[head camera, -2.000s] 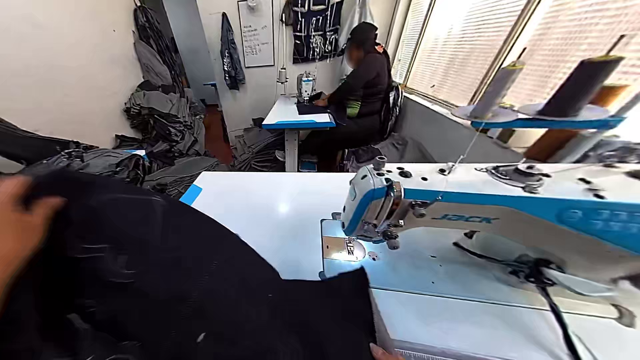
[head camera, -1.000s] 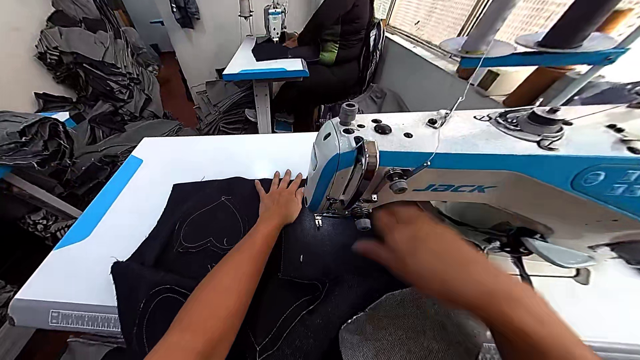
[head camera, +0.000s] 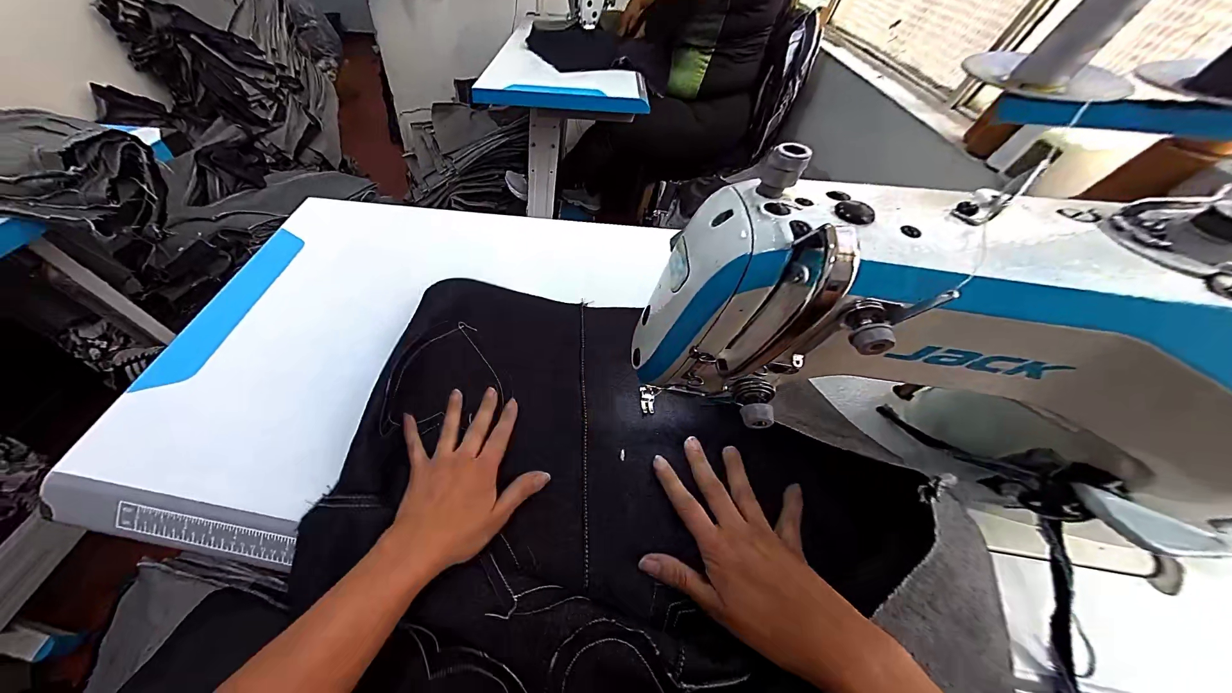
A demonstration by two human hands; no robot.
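Note:
Dark denim fabric [head camera: 539,385] with pale stitched seams and curved outlines lies over the white table of a Jack sewing machine [head camera: 924,318]. My left hand [head camera: 457,481] rests flat on it, fingers spread, left of a straight vertical seam. On the other side of that seam, my right hand [head camera: 736,539] also lies spread on the fabric, below the machine head. The presser foot [head camera: 648,400] stands over the cloth, between and beyond the hands. A grey piece of cloth [head camera: 948,587] shows beyond the frayed right edge of the fabric.
The table's left corner has a blue edge strip [head camera: 226,308] and a printed ruler [head camera: 207,529]. Piled dark garments [head camera: 231,106] lie at the far left. A person [head camera: 712,87] sits at another sewing table [head camera: 558,91] ahead. Thread cones [head camera: 1078,38] stand at upper right.
The fabric, hanging raised at the left two seconds ago, now lies spread on the table. My right hand has come back from beneath the machine arm; my left has moved toward me.

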